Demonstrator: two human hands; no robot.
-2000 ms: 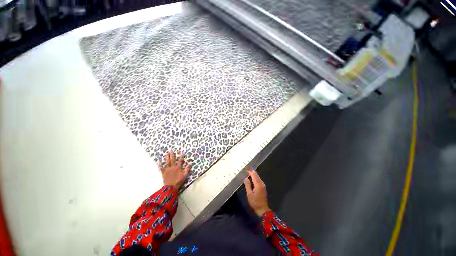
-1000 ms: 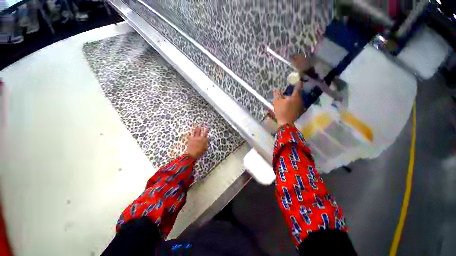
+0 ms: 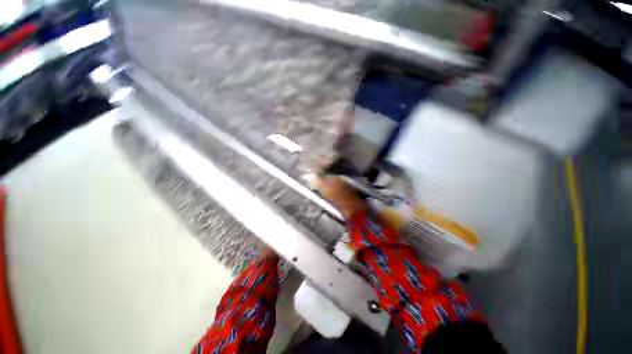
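Note:
The picture is strongly blurred. The leopard-print fabric (image 3: 201,216) shows as a narrow grey strip on the table, beside the long silver cutter rail (image 3: 229,197). More of the cloth rises behind the rail on the spreading machine (image 3: 464,166). My left hand (image 3: 269,254) is mostly hidden beneath the rail's near side, with only a blurred bit showing above the red sleeve. My right hand (image 3: 339,193) is at the lever area by the machine's side, near the end of the thin rod (image 3: 242,156); its grip is too blurred to tell.
The pale table (image 3: 90,228) lies to the left. A white block (image 3: 320,310) sits under the rail's near end. The machine's white housing has a yellow stripe. A yellow floor line (image 3: 576,256) runs at the right. Something red-orange (image 3: 5,276) stands at the left rim.
The rail and machine have moved left and nearer over the fabric, covering more of it. My right hand went from beside the table to the machine's side. My left hand is now largely hidden.

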